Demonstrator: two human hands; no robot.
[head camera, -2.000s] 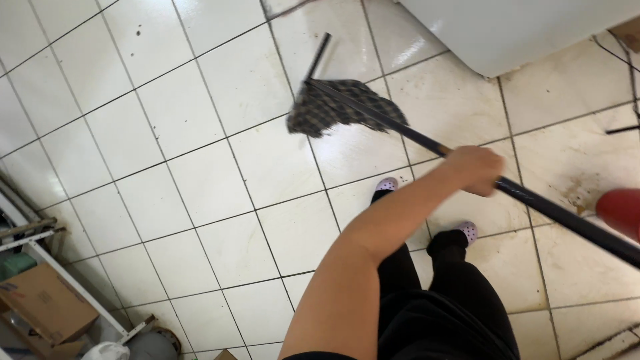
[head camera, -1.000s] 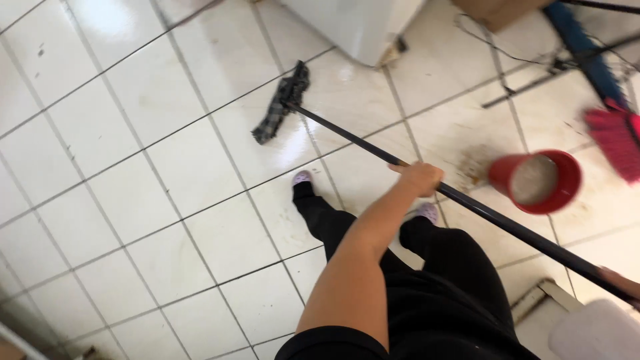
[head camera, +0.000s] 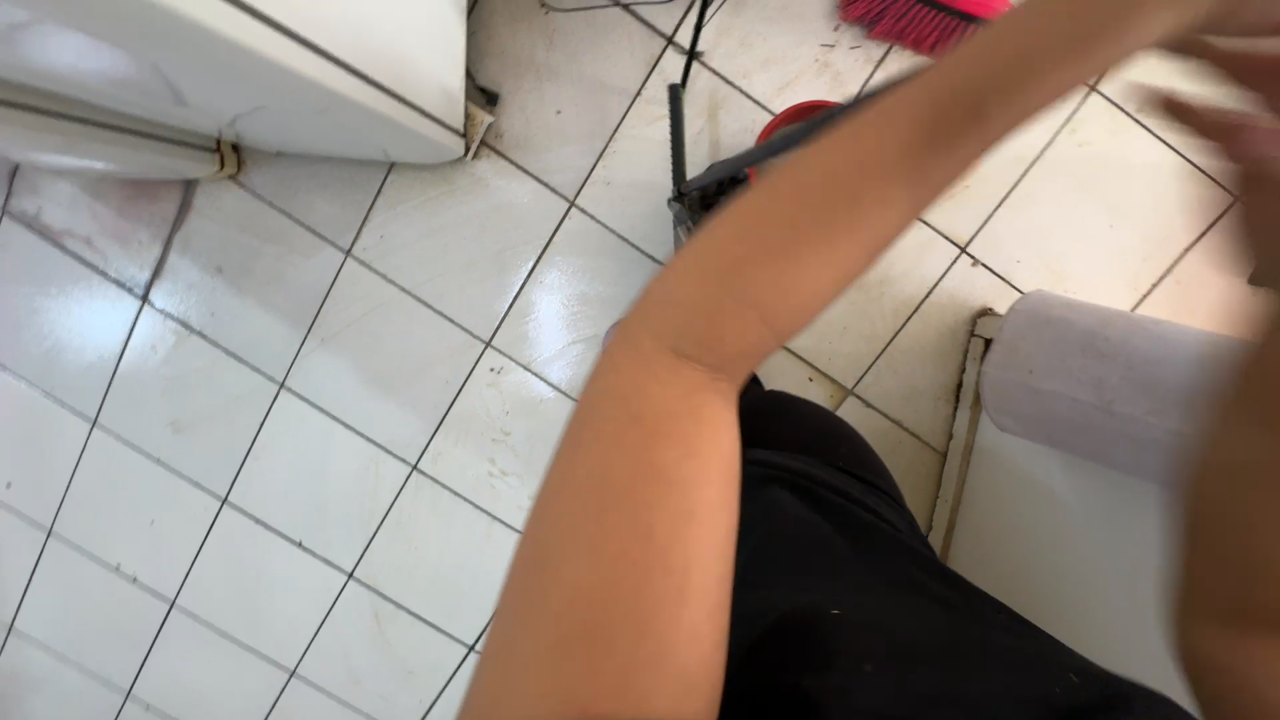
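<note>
My left forearm crosses the view to the upper right, where my left hand (head camera: 1235, 18) is cut off by the edge; its grip cannot be told. Just below it, at the right edge, my right hand (head camera: 1225, 120) is blurred, with its fingers apart and nothing visible between them. A dark mop handle (head camera: 800, 135) runs behind my left forearm. The mop's head (head camera: 684, 212) is partly hidden by that arm, beside a red bucket (head camera: 800, 112) whose rim shows above the forearm.
A white appliance or cabinet (head camera: 350, 90) stands at the upper left on white floor tiles (head camera: 330, 440). A pink broom head (head camera: 925, 22) lies at the top. At the right, a pale padded roll (head camera: 1090, 380) rests on a white surface (head camera: 1060, 560).
The mop head has moved from the open tiles to beside the red bucket. My hands have moved to the upper right of the view. My left hand gripped the handle before.
</note>
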